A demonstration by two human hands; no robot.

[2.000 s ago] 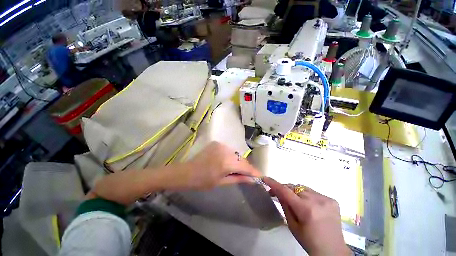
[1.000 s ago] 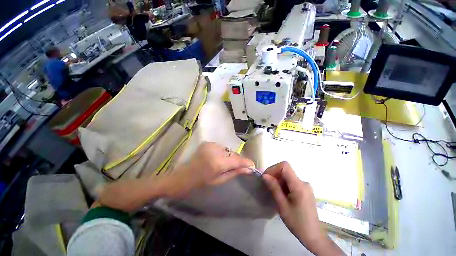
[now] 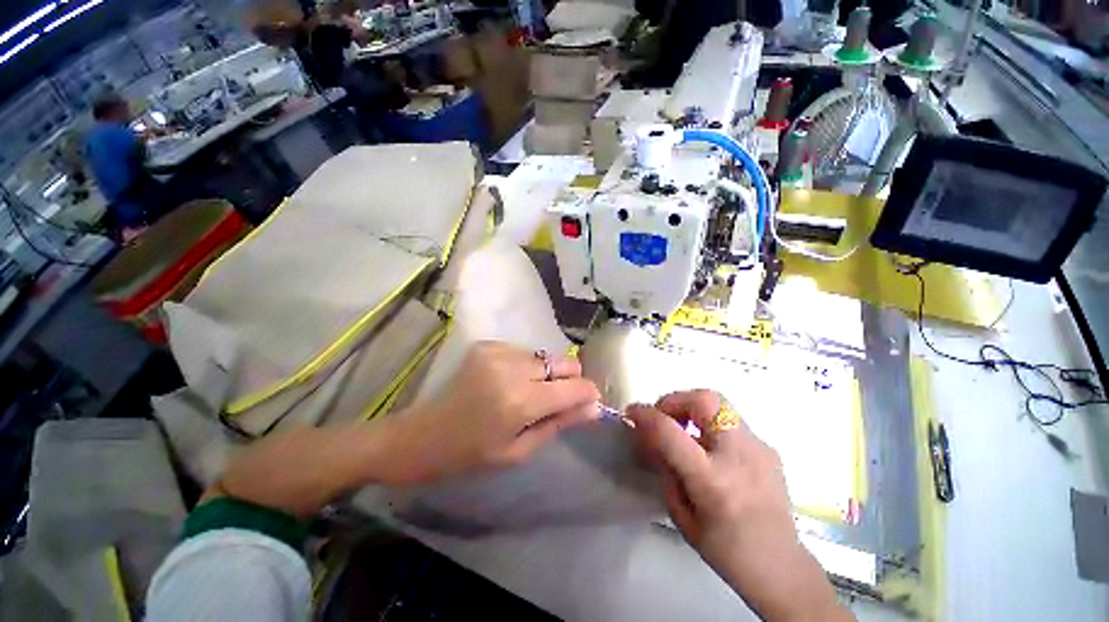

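Note:
A beige-grey fabric workpiece lies curled across the table's front, left of and below the white sewing machine head. My left hand and my right hand are over it, fingertips close together, pinching a small whitish item between them. What the item is cannot be told. Stacked beige pieces with yellow binding lie left of the machine. The needle area under the head is partly hidden.
A dark control screen stands at the right. Dark snips lie on the right of the table. A bright white template sheet lies beside the head. A red-rimmed bin and a person in blue are at the left.
My hands have stayed together at the small item and shifted slightly; the right hand has turned, so its ring shows again. The view has moved a little.

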